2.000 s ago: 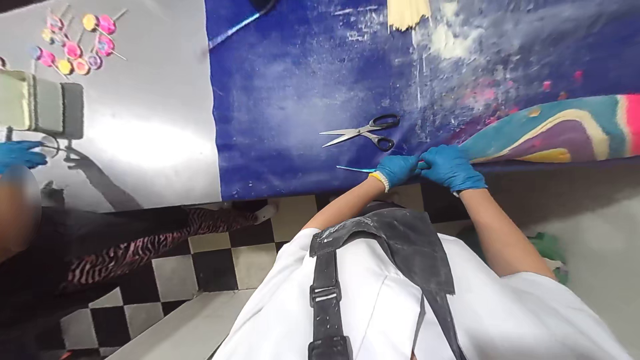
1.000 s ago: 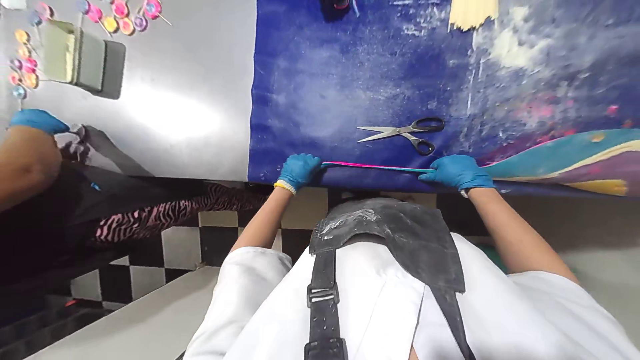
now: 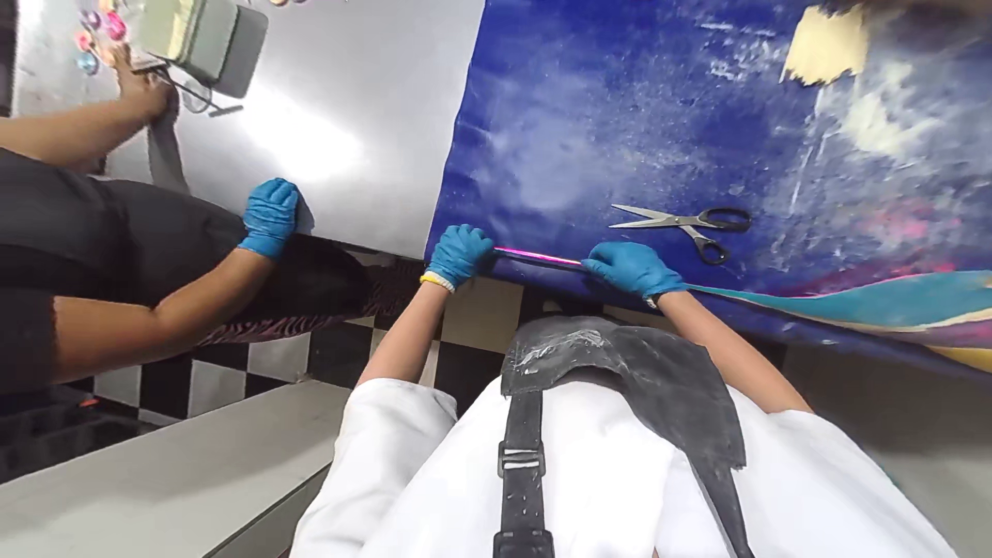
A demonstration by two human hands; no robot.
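Observation:
Both my hands wear blue gloves at the near edge of the blue table cover. My left hand (image 3: pixel 459 256) is closed on the left end of a thin pink candy strand (image 3: pixel 539 256). On its right end is my right hand (image 3: pixel 632 267), fingers closed. From beside my right wrist a striped teal, cream and purple candy mass (image 3: pixel 891 302) widens to the right along the edge. Scissors with black handles (image 3: pixel 682 222) lie with parted blades just beyond my right hand.
At the left a co-worker's gloved hand (image 3: pixel 270 217) rests on the metal table (image 3: pixel 364 101); their other hand is by a green block-shaped device (image 3: pixel 198 39). Lollipops (image 3: pixel 115 27) lie at the far left. A cream piece (image 3: pixel 826 45) sits on the blue cover (image 3: pixel 542 116).
My hands, together two seconds ago, have moved apart, and the pink strand now shows between them. The co-worker's gloved hand has come onto the metal table's near edge. The view has shifted.

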